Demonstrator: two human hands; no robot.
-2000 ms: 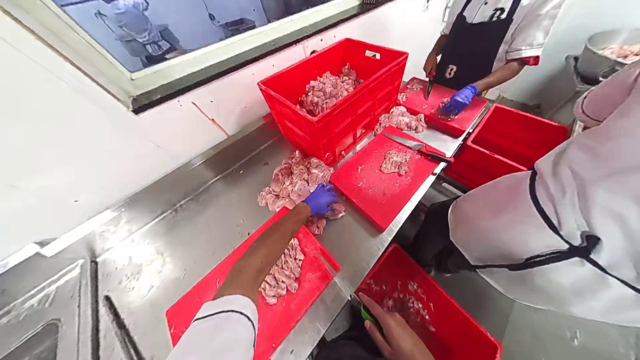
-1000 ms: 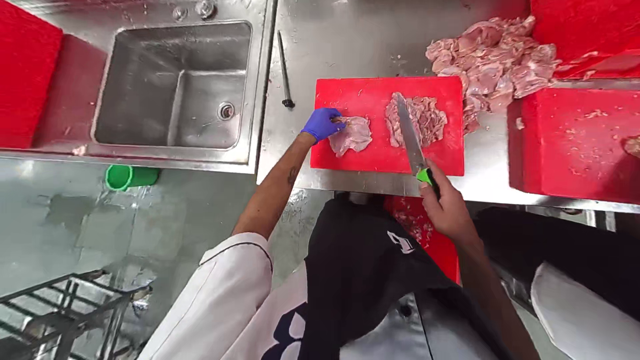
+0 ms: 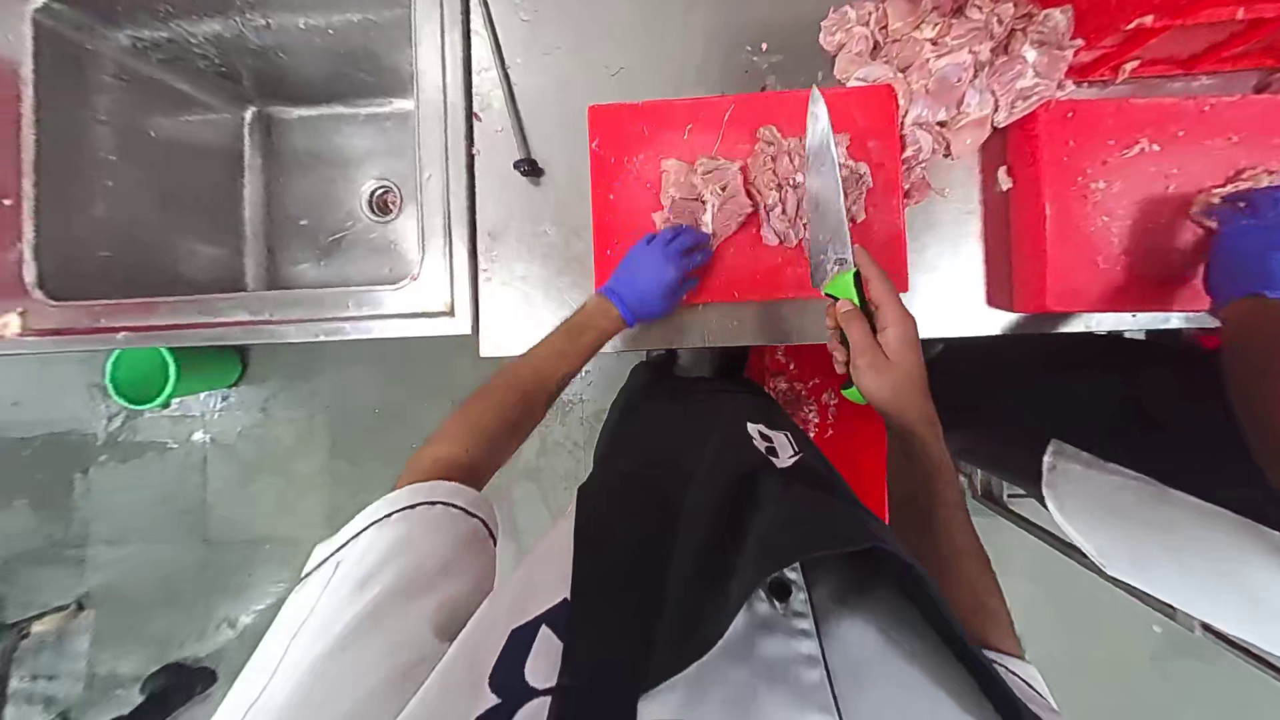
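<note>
My left hand (image 3: 657, 273), in a blue glove, rests its fingertips at the lower edge of a flat piece of raw meat (image 3: 703, 195) on the red cutting board (image 3: 640, 140). Whether the fingers grip the meat cannot be told. In my bare right hand (image 3: 872, 335) is a chef's knife (image 3: 826, 190) with a green and black handle, its blade pointing away from me over a second heap of raw meat (image 3: 777, 185). The blade hides part of that heap.
A larger meat pile (image 3: 950, 70) lies behind the board's right corner. A steel sink (image 3: 330, 200) and a steel rod (image 3: 508, 95) are at left. At right, a co-worker's gloved hand (image 3: 1245, 245) is over another red board (image 3: 1100, 220). A green container (image 3: 165, 375) is below the sink.
The view has swung strongly since the oldest frame. Since one second ago, the meat by my left hand has become more spread out and nearer the other heap, and my left hand has moved right.
</note>
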